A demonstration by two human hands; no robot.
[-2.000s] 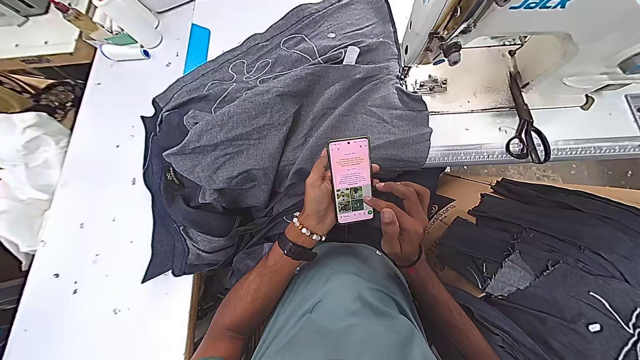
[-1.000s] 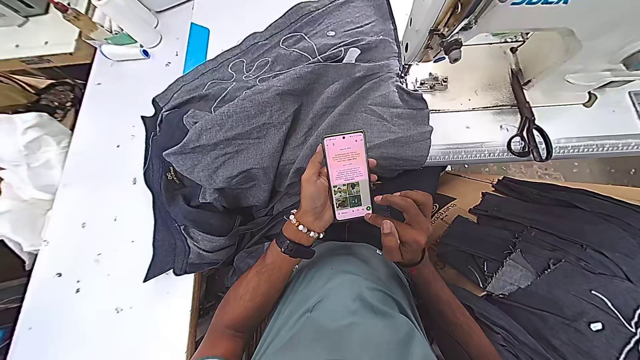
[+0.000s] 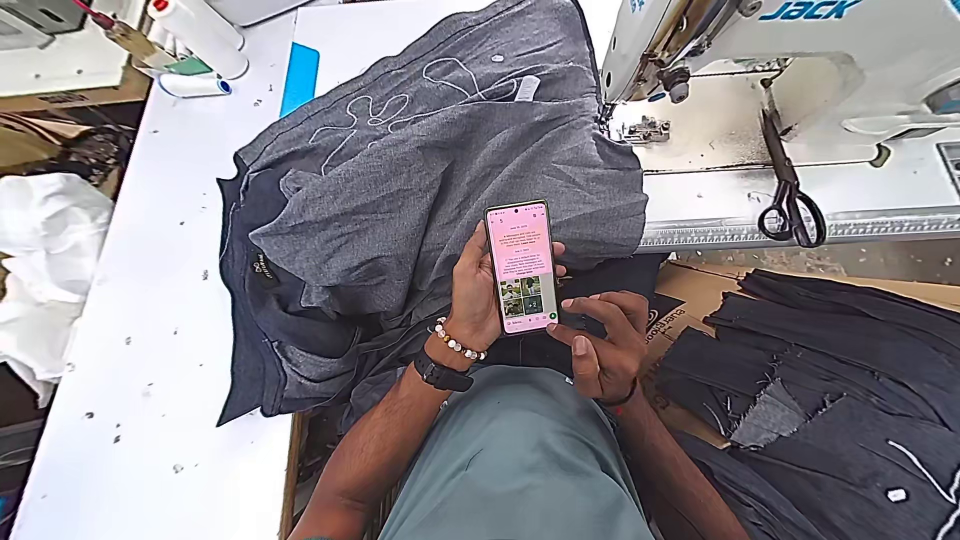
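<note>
My left hand (image 3: 475, 289) holds a smartphone (image 3: 520, 262) upright, its lit pink screen facing me. Beside the phone's lower right edge is my right hand (image 3: 611, 345), fingers bent and apart, holding nothing; a fingertip is at or very near the screen's lower corner. Beyond the phone, a dark grey denim garment (image 3: 360, 225) lies spread over the white table, partly under the sewing machine's head. A loose white thread (image 3: 375, 112) curls across the cloth.
A Jack sewing machine (image 3: 810, 60) stands at the upper right. Black-handled scissors (image 3: 787, 187) lie on its bed, over the metal ruler (image 3: 885, 231). Dark cloth pieces (image 3: 840, 390) lie on cardboard (image 3: 697, 300) at the right. Thread cones (image 3: 199, 37) stand at the upper left of the white table (image 3: 142, 352).
My right hand's fingers have shifted slightly around the phone's lower right corner. My left hand keeps hold of the phone throughout.
</note>
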